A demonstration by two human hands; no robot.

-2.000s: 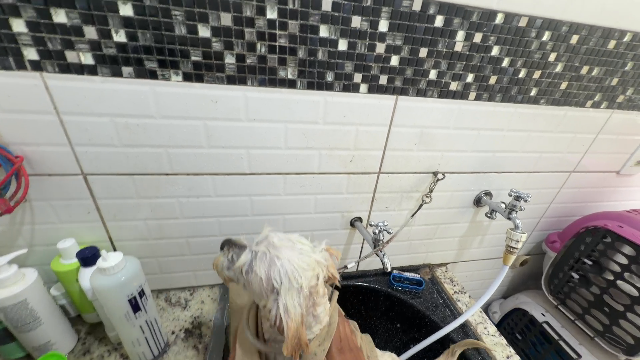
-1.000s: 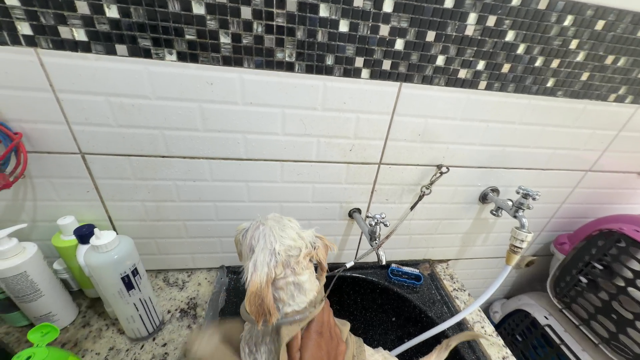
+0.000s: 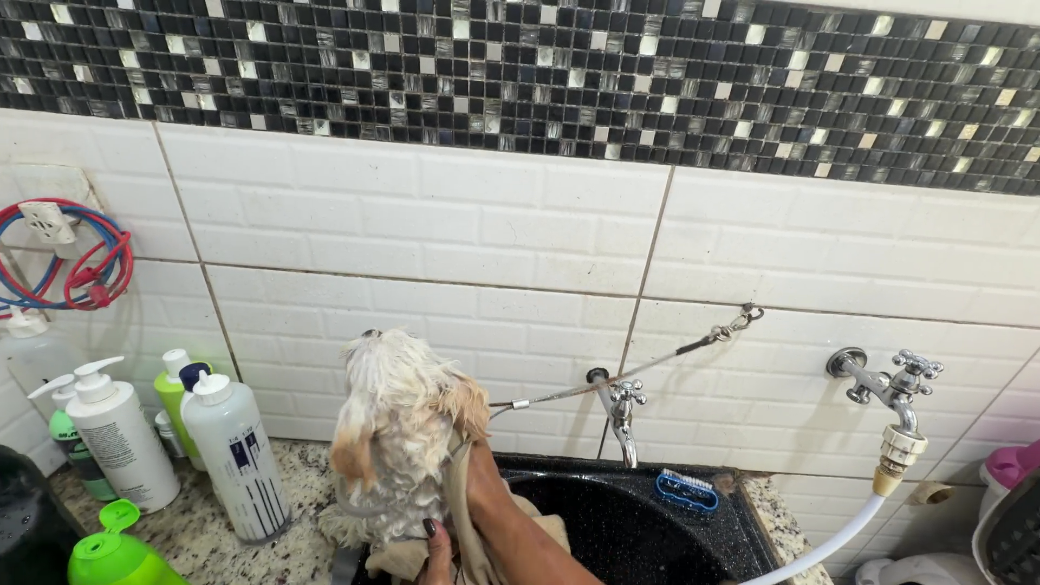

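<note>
A wet cream-and-tan dog (image 3: 394, 439) faces the wall at the black sink (image 3: 601, 520), its muzzle tilted up. A beige towel (image 3: 459, 504) lies around its back and side. My right hand (image 3: 481, 475) reaches up along the dog's right side beside the towel; its fingers are hidden behind the dog's neck. Of my left hand (image 3: 437, 556), the thumb with a dark nail shows at the bottom edge, pressed on the towel at the dog's back. A tether (image 3: 601, 388) runs from the dog's neck to a wall hook (image 3: 751, 313).
Several bottles, among them a clear squeeze bottle (image 3: 240, 463) and a green one (image 3: 122, 556), stand on the granite counter (image 3: 305, 487). A blue brush (image 3: 686, 491) lies on the sink rim near a tap (image 3: 624, 414). A white hose (image 3: 837, 536) hangs from another tap (image 3: 902, 390); pet carriers (image 3: 1011, 520) stand right.
The dog's head has turned from facing left, then lowered, to muzzle up toward the wall. My right forearm now reaches up beside its neck, where earlier a hand lay lower on its back.
</note>
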